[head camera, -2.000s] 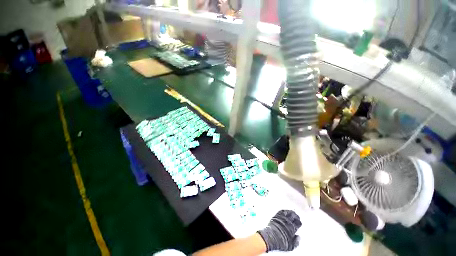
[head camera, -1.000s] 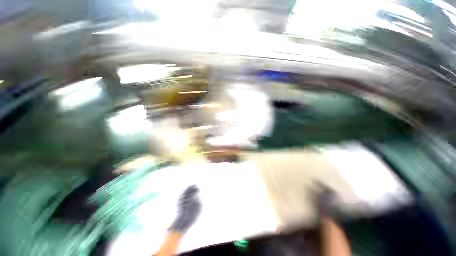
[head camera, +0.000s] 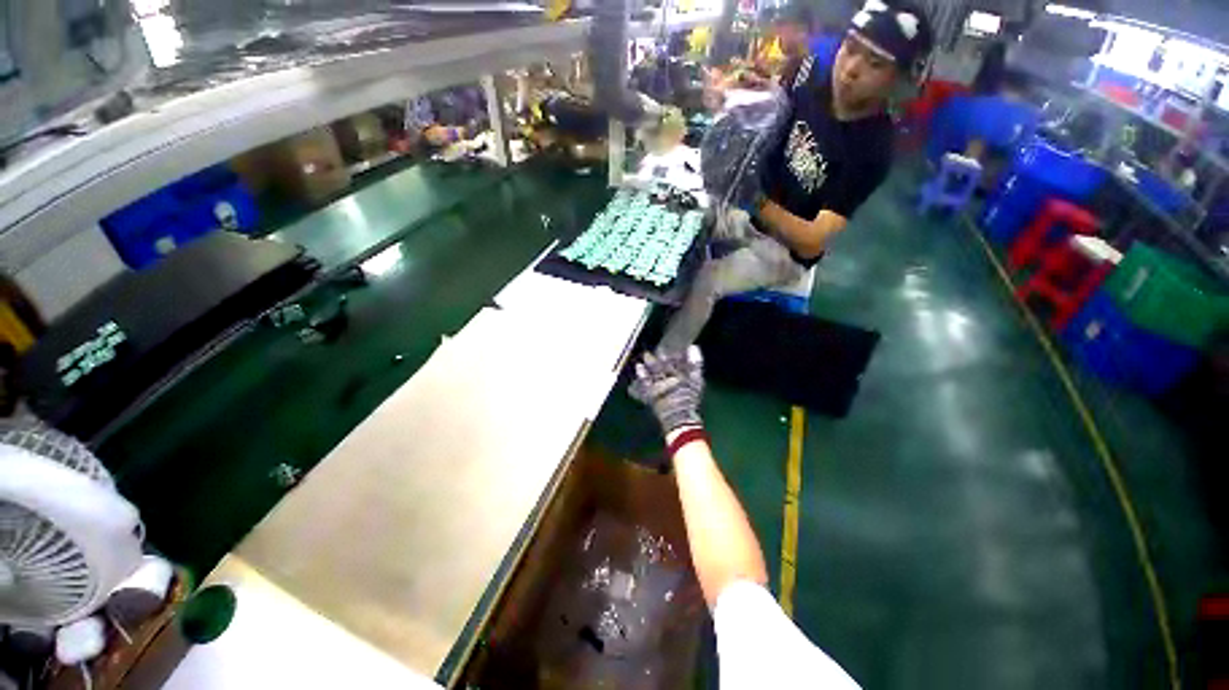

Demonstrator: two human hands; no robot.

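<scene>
My right hand, in a grey knit glove with a dark red cuff, reaches out over the bench's right edge, near a seated coworker's knee. Its fingers look slightly apart, and I see nothing in them. My left hand is out of the picture. Rows of small green circuit boards lie on a black mat at the bench's far end, beyond my hand. A clear, shiny plastic bag with dark content is in front of the coworker.
The coworker sits at the right side of the bench. An open brown carton with plastic scraps is below the bench edge. A pale board lies along the bench. A white fan stands at left. A black mat extends beside the coworker.
The view has swung far to the right, to the coworker and carton. My right hand is now stretched out past the bench edge. My left hand has left the picture.
</scene>
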